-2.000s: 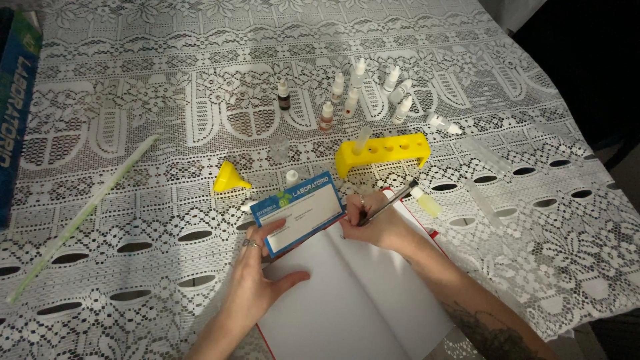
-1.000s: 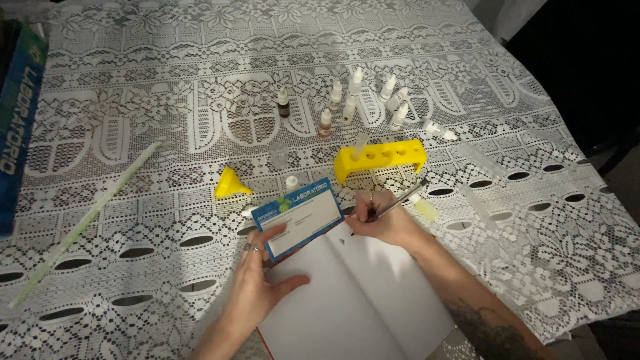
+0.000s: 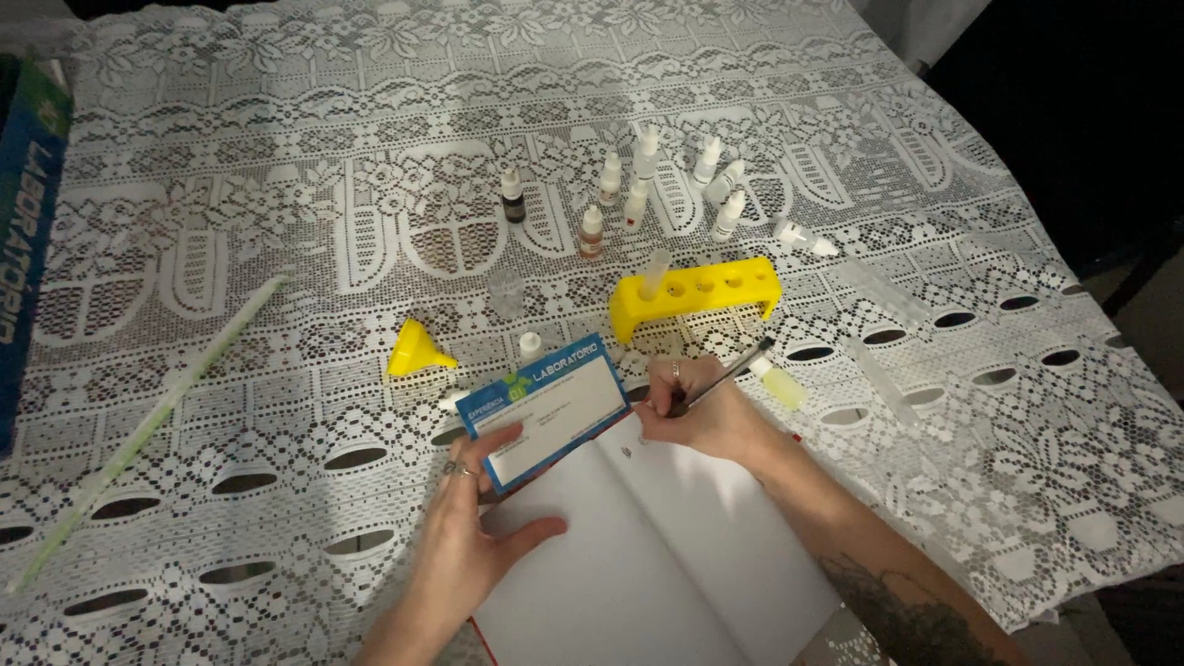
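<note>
My left hand [image 3: 486, 518] holds a blue-bordered printed card [image 3: 555, 416] over the upper left edge of an open notebook [image 3: 629, 546] with blank-looking white pages. A pen [image 3: 726, 375] is gripped in my right hand [image 3: 698, 407], which rests at the top of the right page. Small marks are visible on the paper just below those fingers. Behind the hands stands a yellow test tube rack [image 3: 703, 294] with one clear tube [image 3: 655, 275] upright in its left hole. A small bottle with yellowish liquid [image 3: 782, 384] lies right of the pen.
Several dropper bottles [image 3: 609, 180] stand behind the rack; one bottle [image 3: 803, 237] lies on its side. A yellow funnel [image 3: 418, 350] and a long greenish strip [image 3: 153, 430] are at left. Clear tubes [image 3: 883, 291] lie at right. A blue box [image 3: 32, 250] is at the far left, on the lace tablecloth.
Small marks now show on the right page below my right hand; the oldest frame shows none there. My left hand keeps the card in nearly the same place.
</note>
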